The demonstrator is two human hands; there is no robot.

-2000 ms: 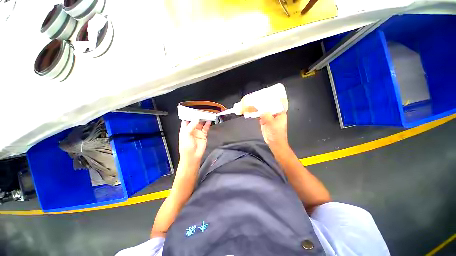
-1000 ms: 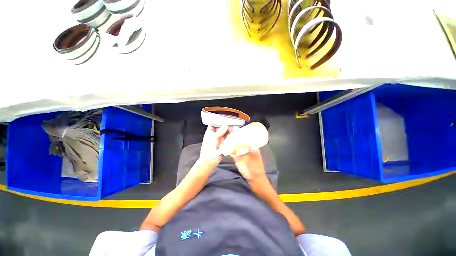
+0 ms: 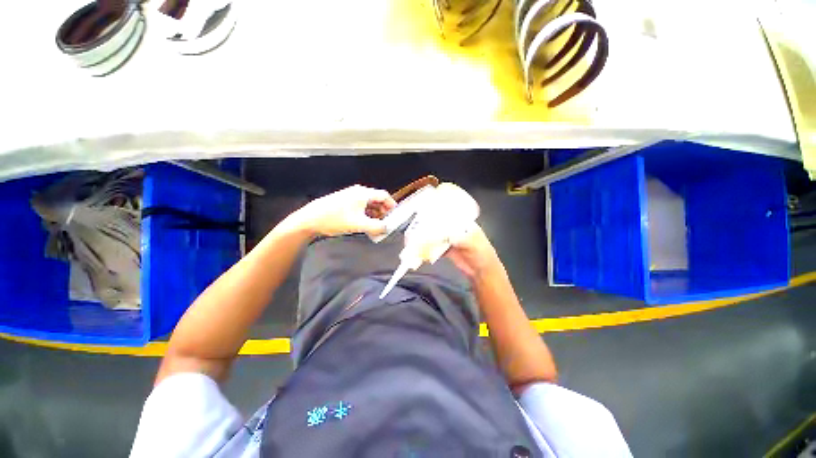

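Observation:
My left hand (image 3: 351, 211) grips the band loop (image 3: 400, 217), which shows brown on one side and white on the other, above the lap at the table edge. My right hand (image 3: 463, 245) holds the white glue bottle (image 3: 428, 234) at the right end of the loop. The bottle's thin nozzle points down and left over the apron, away from the loop. The bottle and fingers hide part of the loop, and whether the right fingers also touch the loop cannot be told.
The white table (image 3: 295, 98) bears rolled bands (image 3: 100, 38) at left and open coiled strips (image 3: 564, 54) on a yellow board (image 3: 501, 89). Below its edge stand a left blue bin (image 3: 183, 255) with grey-beige strip bundles (image 3: 94, 237) and a right blue bin (image 3: 598, 234).
The left hand has moved left and up, and the loop is now tilted and narrower in view. The bottle has turned so its nozzle shows pointing down-left. The view has shifted slightly.

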